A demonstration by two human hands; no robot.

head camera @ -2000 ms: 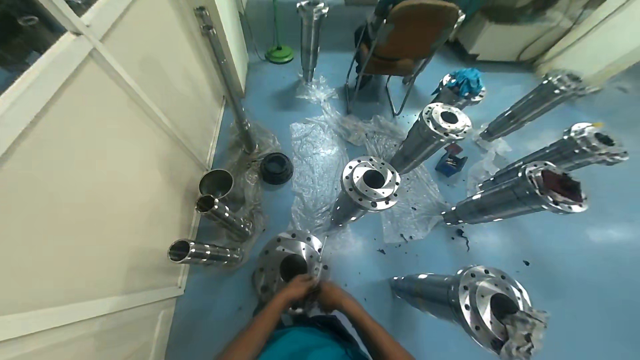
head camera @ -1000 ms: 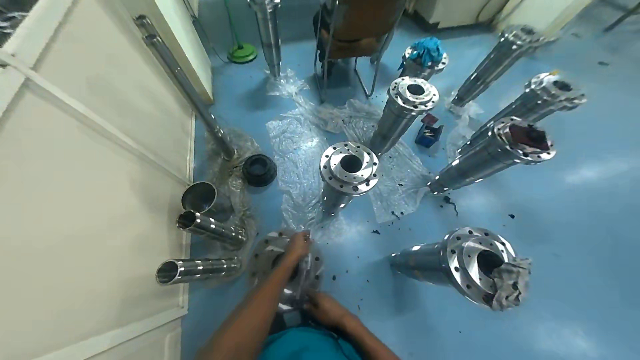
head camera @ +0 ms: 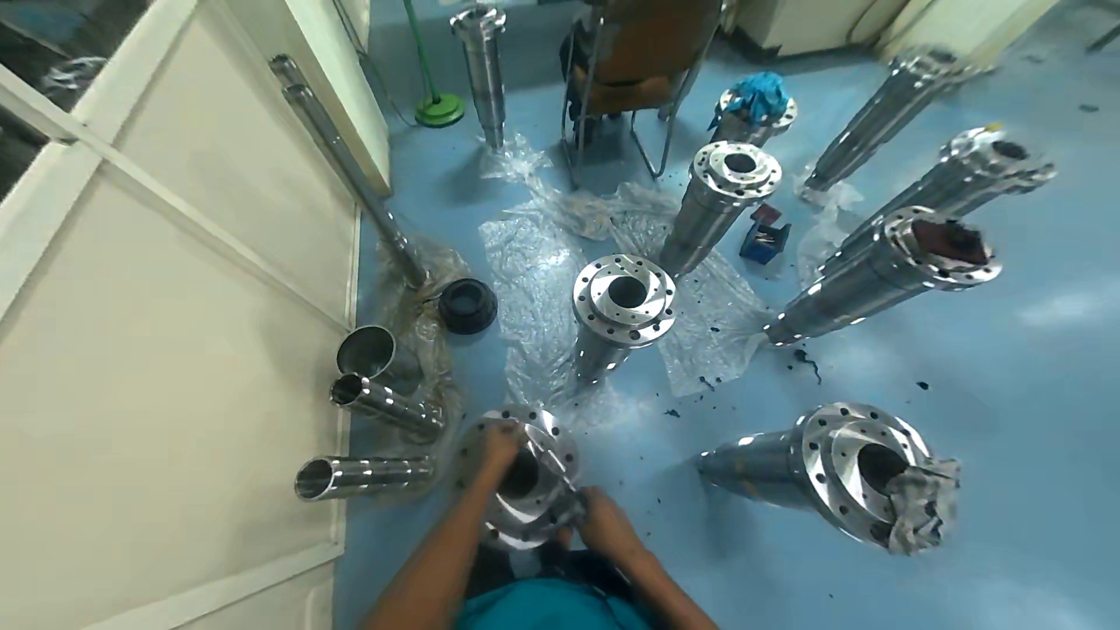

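Note:
A flanged metal cylinder [head camera: 556, 437], its round bored face up with bolt holes around the rim, stands directly before me at the bottom middle. My left hand [head camera: 500, 444] is over the upper left of this flange; its fingers are blurred. At the lower right edge of the flange is my right hand [head camera: 604, 522], closed around the end of a thin, shiny item that lies slantwise across the face. What that item is cannot be made out. Just beyond stands another flanged cylinder [head camera: 624, 300] with an open bore.
Open metal tubes [head camera: 367, 478] and a black round part [head camera: 467, 306] stand along the left wall. Plastic sheeting [head camera: 534, 289] covers floor ahead. A flanged cylinder with a crumpled grey cloth [head camera: 926, 506] is at right; several more stand beyond, near a small blue box [head camera: 764, 242] and a chair [head camera: 647, 61].
My hands were close together at the flange two seconds ago; they are now apart, the left at its upper left and the right at its lower right. The view has shifted somewhat.

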